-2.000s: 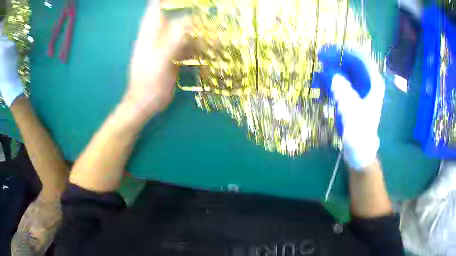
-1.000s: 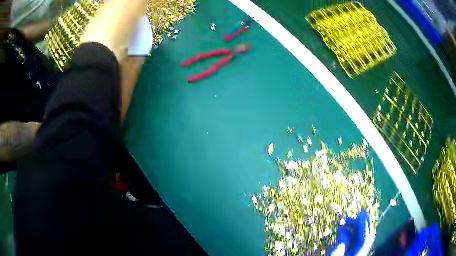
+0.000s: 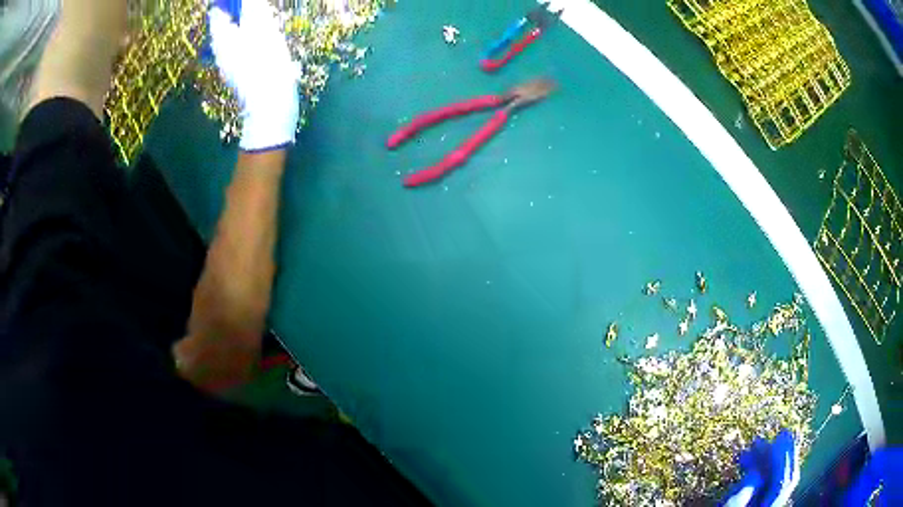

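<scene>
A heap of loose gold and silvery parts [image 3: 708, 416] lies on the green bench at the lower right. My right hand [image 3: 770, 473], in a blue and white glove, is at the heap's lower edge, cut off by the frame; its grip cannot be told. My left arm, black-sleeved, reaches up the far left and leaves at the top edge; the hand is out of view. A gold sprue frame [image 3: 144, 94] lies beside that forearm. Red-handled cutters [image 3: 475, 129] lie open on the bench, with small blue-and-red cutters [image 3: 513, 42] beyond.
Another person's gloved hand [image 3: 259, 84] is over a parts pile [image 3: 332, 35] at the upper left. Beyond the curved white strip [image 3: 733, 168] lie stacked gold frames [image 3: 777, 64] and a thin open frame [image 3: 871, 238]. A blue bin edge [image 3: 879, 480] shows lower right.
The view has swung left, putting the heap and my right hand at the lower right. My left hand has left the frames and reached far left, out of view. Both cutters now show more fully.
</scene>
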